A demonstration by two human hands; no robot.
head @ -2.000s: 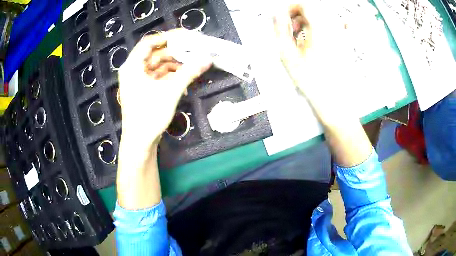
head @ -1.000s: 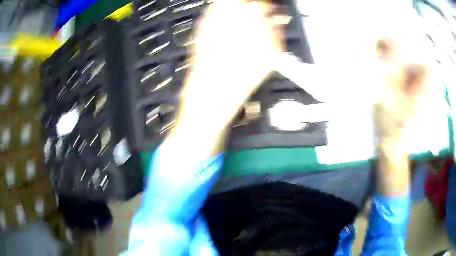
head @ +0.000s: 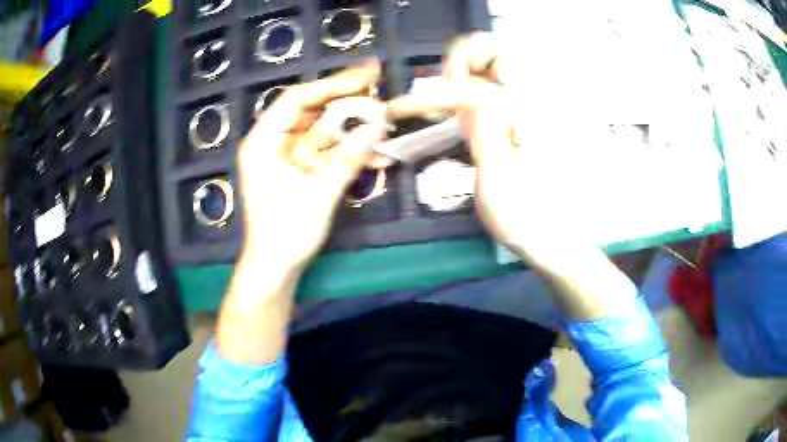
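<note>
My left hand is over the black foam tray and holds a round watch head with a pale rim between thumb and fingers. My right hand is beside it, its fingertips close to the watch head. A white strap runs between the two hands; the overexposed light hides where it is attached. A finished white watch lies in the tray's front right pocket, partly behind my right hand. Ring-like watch heads sit in other pockets.
A second foam tray with watch heads stands at the left. A glaring white paper sheet lies at the right on the green mat. Another sheet with greyish strips is at far right. A person's blue clothing shows at the right edge.
My right hand has come from over the white sheet back to my left hand at the tray. The left hand still holds its piece. The camera view has also shifted.
</note>
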